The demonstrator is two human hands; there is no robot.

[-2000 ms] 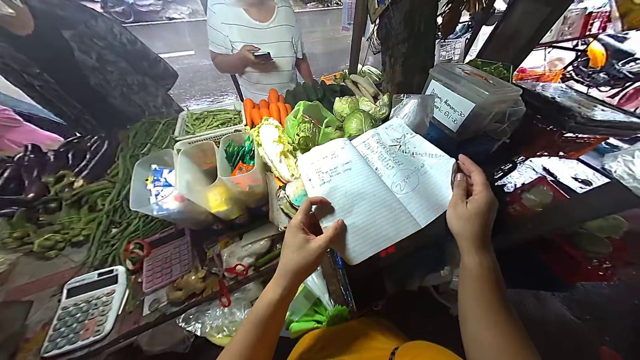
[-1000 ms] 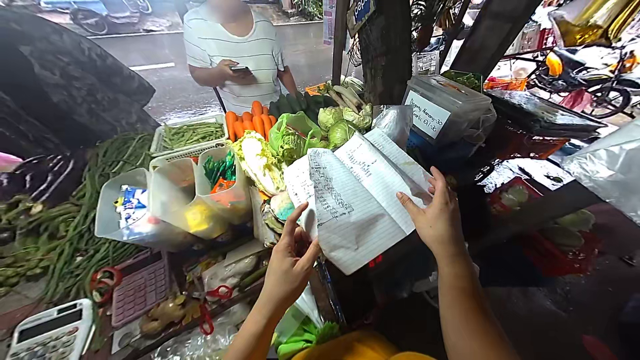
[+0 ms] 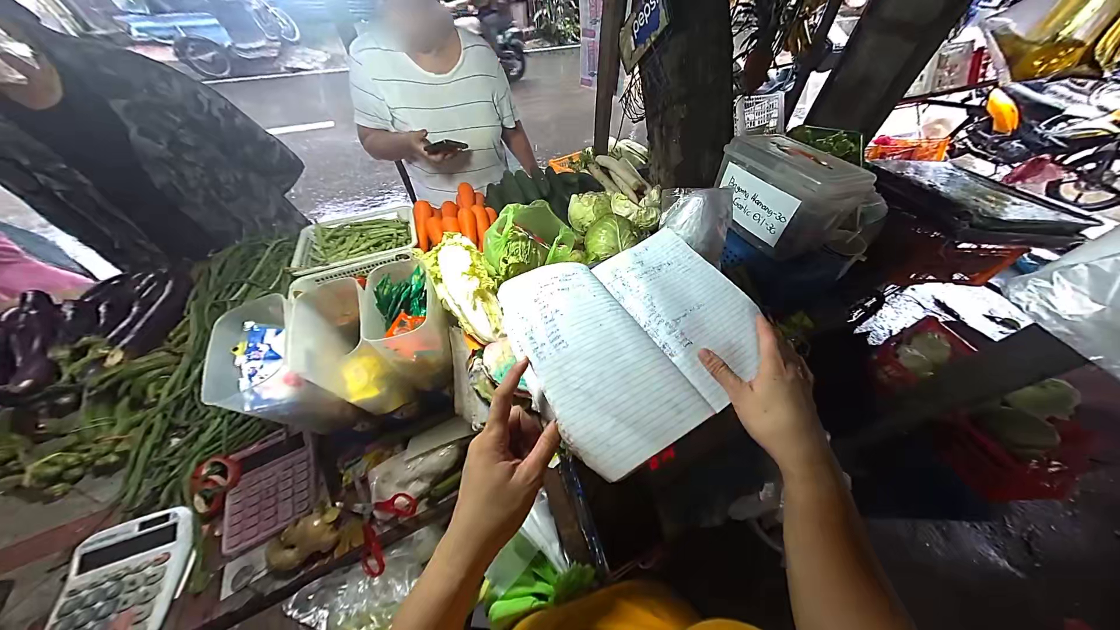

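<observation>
An open lined notebook (image 3: 639, 350) with handwriting on both pages is held over the vegetable stall. My right hand (image 3: 770, 385) grips its right page edge, the thumb on top of the paper and the fingers behind. At the lower left edge, my left hand (image 3: 507, 446) has its fingers apart, fingertips at or very near the pages; whether it bears any weight is unclear. Just beyond the notebook lie a napa cabbage (image 3: 464, 284), a green plastic bag (image 3: 528, 236) with leafy vegetables, and round cabbages (image 3: 610, 236).
Plastic bins (image 3: 325, 350) with packets, a pink calculator (image 3: 267, 490), a white calculator (image 3: 122, 569) and red-handled scissors (image 3: 374, 547) are at left. Carrots (image 3: 452, 219) lie beyond. A labelled lidded container (image 3: 792, 192) stands right. A person (image 3: 433, 105) holding a phone stands across the stall.
The notebook's pages have been turned; a leaf seen raised one second ago now lies flat, showing a different spread. My left fingers have spread at the notebook's lower left edge.
</observation>
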